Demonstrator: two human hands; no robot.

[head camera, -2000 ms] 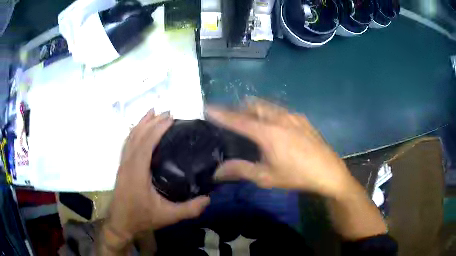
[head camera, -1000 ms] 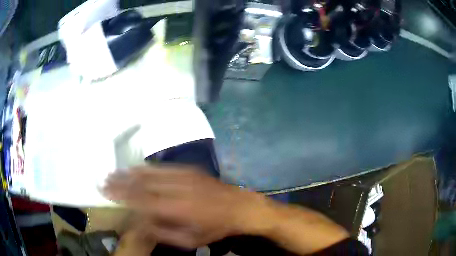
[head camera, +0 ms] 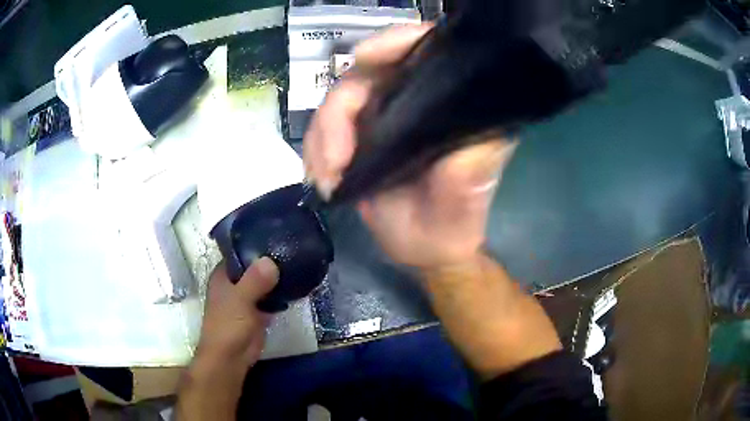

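A dome camera lies on the pale mat (head camera: 90,271) near the front edge, its white housing (head camera: 247,164) towards the back and its black ball head (head camera: 284,247) towards me. My left hand (head camera: 234,308) grips the ball head from the front left, thumb on top of it. My right hand (head camera: 444,197) is closed around a thick black electric screwdriver (head camera: 469,90), partly blurred. The driver slants down to the left and its narrow tip is at the upper right edge of the ball head, by the housing. Whether it touches a screw cannot be told.
Another white-and-black dome camera (head camera: 160,86) lies at the back left. A silver-grey box with a printed label (head camera: 317,41) stands behind the mat. An open brown carton (head camera: 662,329) holding white-and-black pieces is at the lower right, by the dark green bench edge (head camera: 608,189).
The unit now rests on the mat with its white housing away from me. My right hand has moved up from the front and taken hold of the screwdriver, bringing its tip to the unit.
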